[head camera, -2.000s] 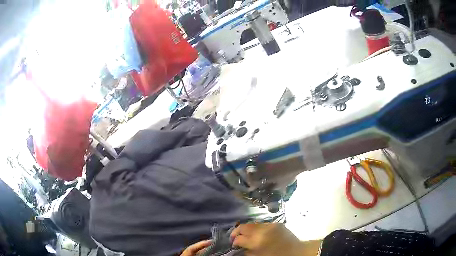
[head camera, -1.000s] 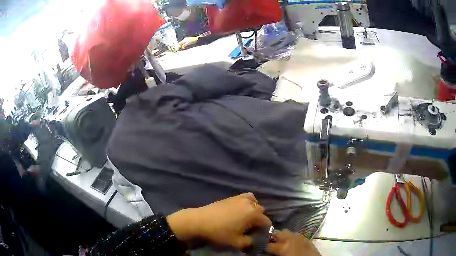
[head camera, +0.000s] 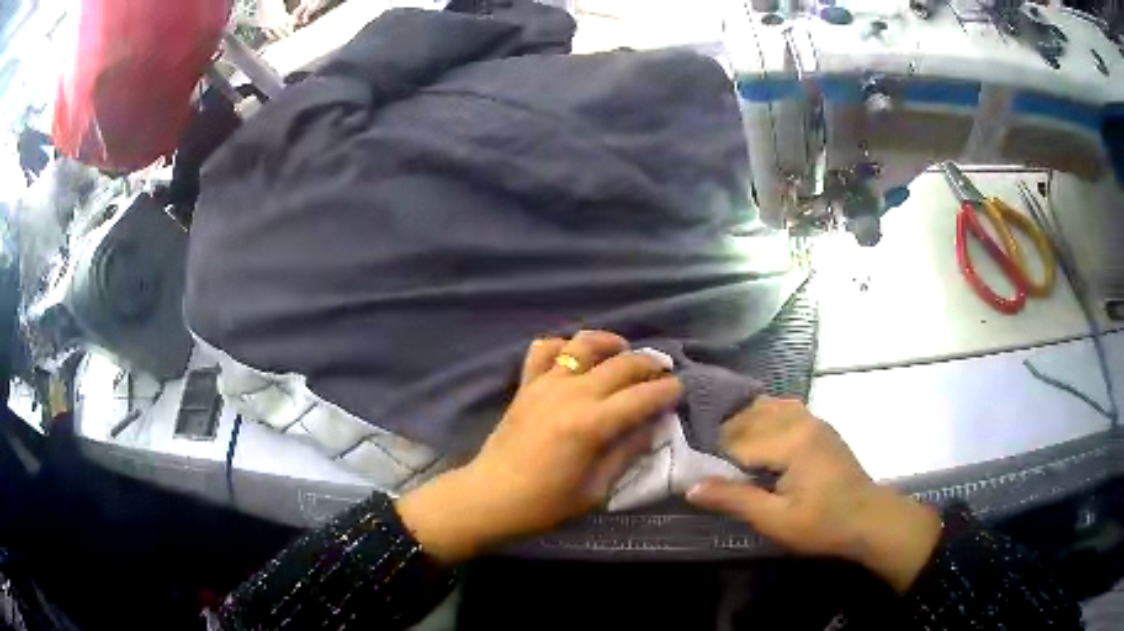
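The charcoal-grey jacket shell (head camera: 468, 210) lies spread left of the needle area (head camera: 807, 222), its edge reaching under the machine's lit presser foot. Dark ribbed trim (head camera: 783, 345) runs from there toward my hands. White quilted lining (head camera: 333, 425) shows along the shell's lower left edge, and a white piece of lining (head camera: 672, 468) shows between my hands. My left hand (head camera: 555, 431), with a ring, grips the cloth and lining near the table's front edge. My right hand (head camera: 820, 487) pinches the ribbed trim and lining from the right.
The white sewing machine head (head camera: 937, 111) stands upper right. Red and yellow handled scissors (head camera: 1005, 253) and a thin metal tool (head camera: 1048, 222) lie right of the needle. A blue-grey thread scrap (head camera: 1066, 385) lies below them. A grey box (head camera: 123, 277) and red cloth or bag (head camera: 136, 80) are left.
The view has tilted down and turned, so both hands and the table's front edge now show fully. The hands have spread slightly and the white lining between them has come into view.
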